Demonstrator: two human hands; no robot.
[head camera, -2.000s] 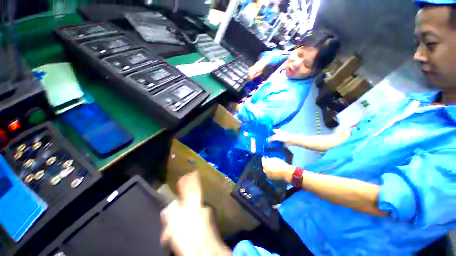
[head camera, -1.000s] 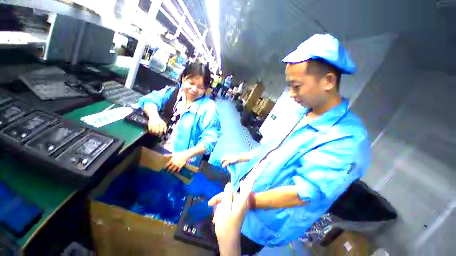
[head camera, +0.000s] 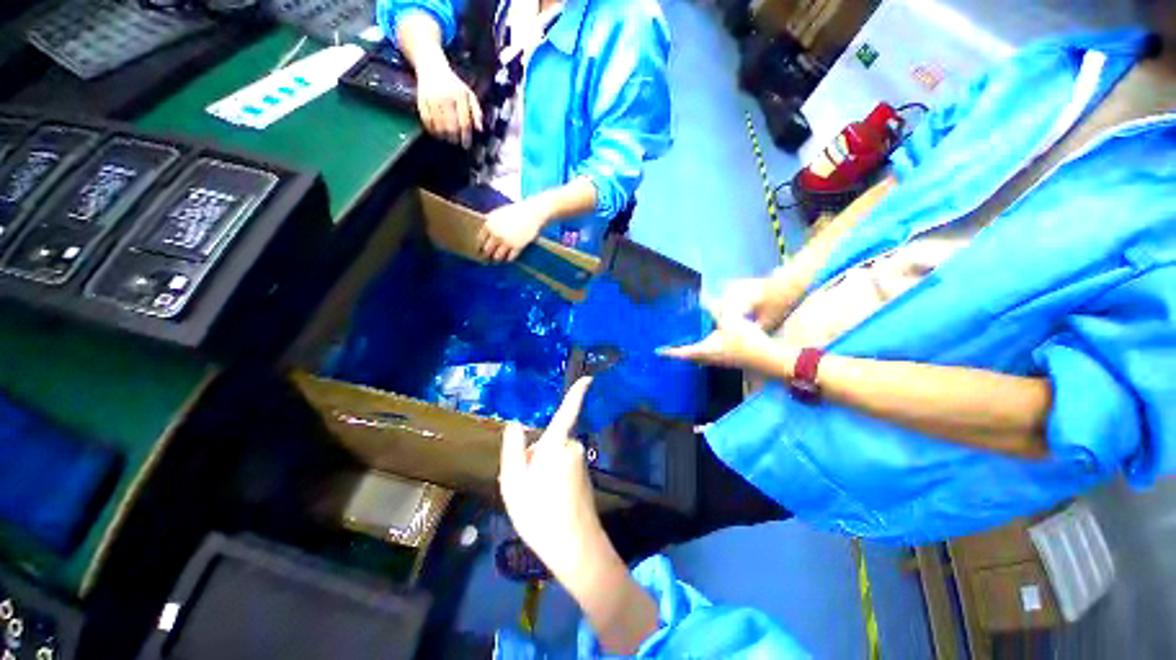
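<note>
My right hand (head camera: 552, 487) reaches in from the bottom, bare, with index finger raised and thumb apart, holding nothing. It is in front of the carton (head camera: 426, 432) and beside the black tray (head camera: 641, 496) at the carton's right side. Shiny blue film (head camera: 445, 338) fills the carton. More blue film (head camera: 638, 338) covers part of the black tray, where small ringed parts are hard to make out. I cannot tell whether my fingertip touches the tray. My left hand is not in view.
Another person's hand (head camera: 738, 338) points at the black tray from the right. A second person's hand (head camera: 513, 230) rests at the carton's back flap. Labelled phone bodies (head camera: 187, 232) lie in a tray at left. A work tray (head camera: 277, 612) is bottom left.
The view has swung right, then down towards the carton. My right hand has moved from the work tray to the carton's front right. The other person's hand now points over the blue film.
</note>
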